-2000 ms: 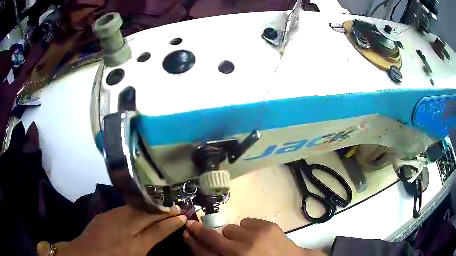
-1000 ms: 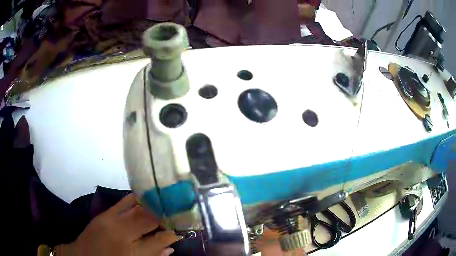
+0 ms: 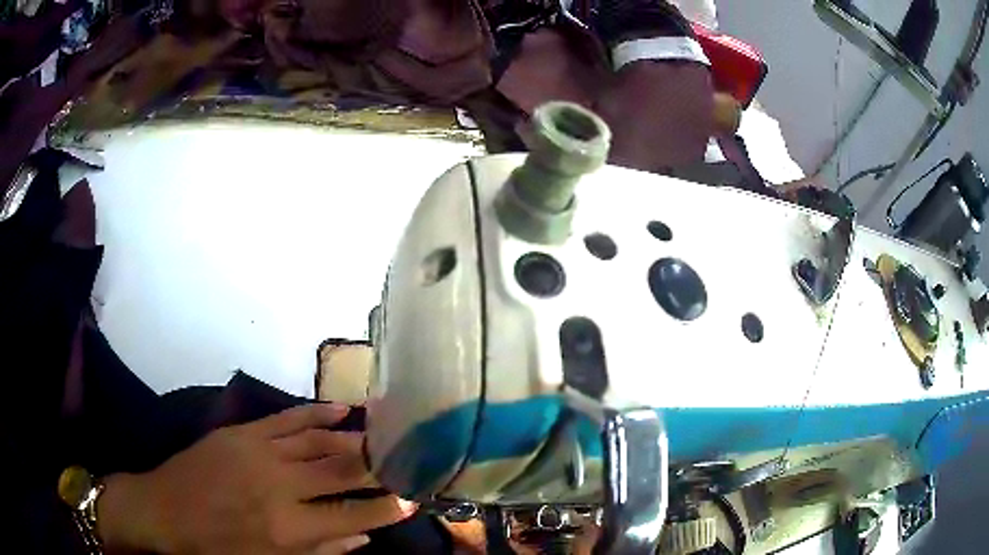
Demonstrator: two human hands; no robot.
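Note:
Black cloth lies left of the white sewing machine head and runs towards its left end. My left hand lies over this cloth, its fingertips at the machine head and partly hidden by it. It holds the cloth against the bed. Small patches of skin, seemingly my right hand, show below the head at the bottom edge; the rest is hidden or cut off. The shiny take-up lever guard stands in front. The needle and presser foot cannot be made out.
A pale green ribbed knob stands on the head. White tabletop lies left of it. Behind are piled maroon cloth and, at the top, part of a person in maroon near a red object. The thread tension knob is low.
The view has shifted, so the machine head sits further right and lower. The shears are now mostly out of view. A person's part and a red object have appeared behind. The right hand is more hidden.

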